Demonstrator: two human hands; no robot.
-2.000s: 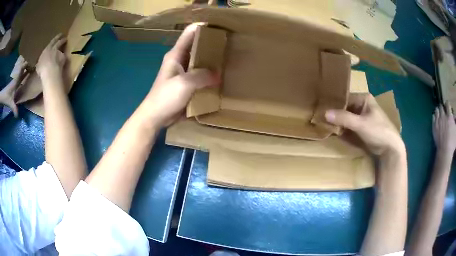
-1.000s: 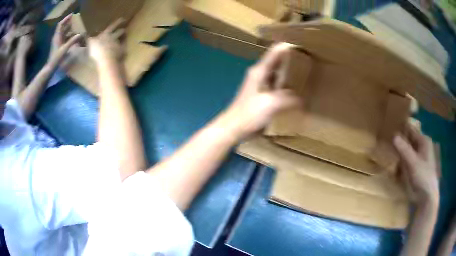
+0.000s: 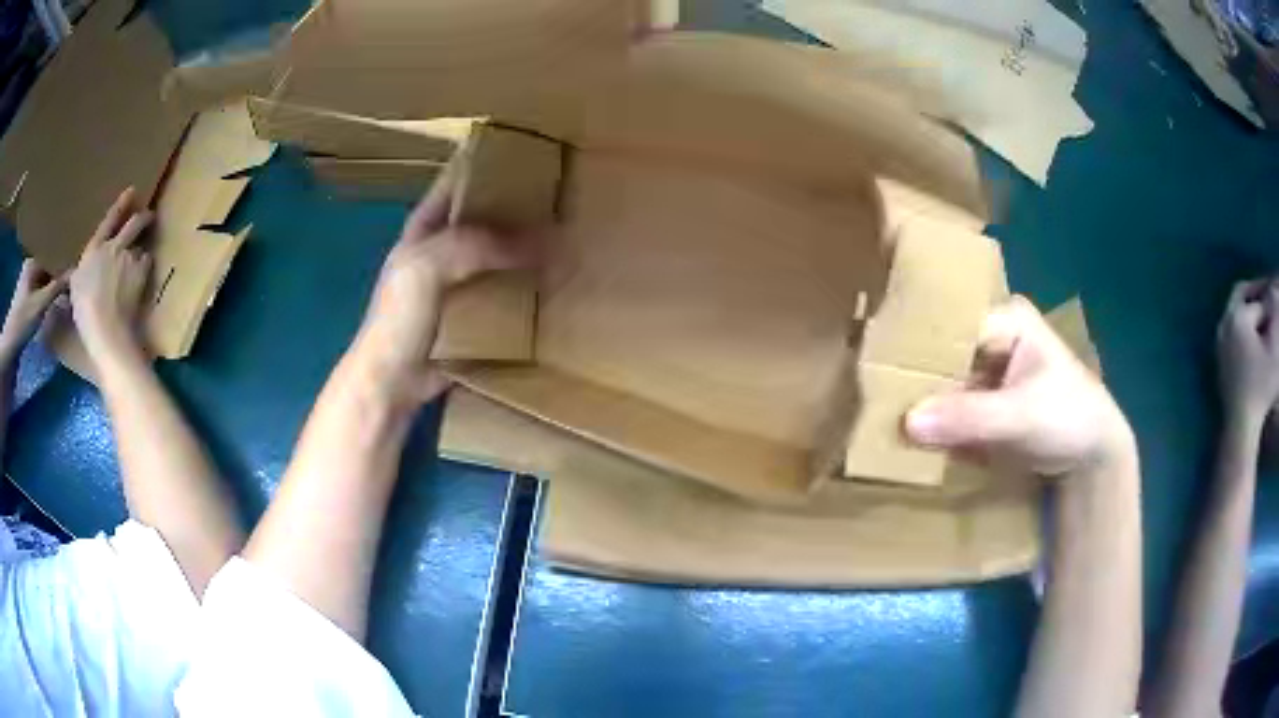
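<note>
The box being folded (image 3: 701,295) is a shallow tan tray, held up in front of me with its open side towards me. My left hand (image 3: 446,274) grips its left end, thumb over the folded end panel (image 3: 494,316). My right hand (image 3: 1045,400) holds the right end panel (image 3: 912,400) between thumb and fingers; this panel is swung outward with a crease across it. The front wall (image 3: 638,428) is raised along the lower side. The lid panel (image 3: 786,105) curves behind the upper side, blurred. A stack of blanks (image 3: 786,540) lies under the box.
Finished boxes (image 3: 379,140) stand at the upper left. A pale marked cardboard sheet (image 3: 982,63) lies at the upper right. At the left, a neighbour's hands (image 3: 112,274) rest on another blank (image 3: 197,274). Another person's hand (image 3: 1248,344) is at the right edge. A dark gap (image 3: 508,596) splits the green tabletop.
The right end panel, folded into the tray before, now stands swung outward in my right hand. My left hand still grips the left end. The camera view swung left and back.
</note>
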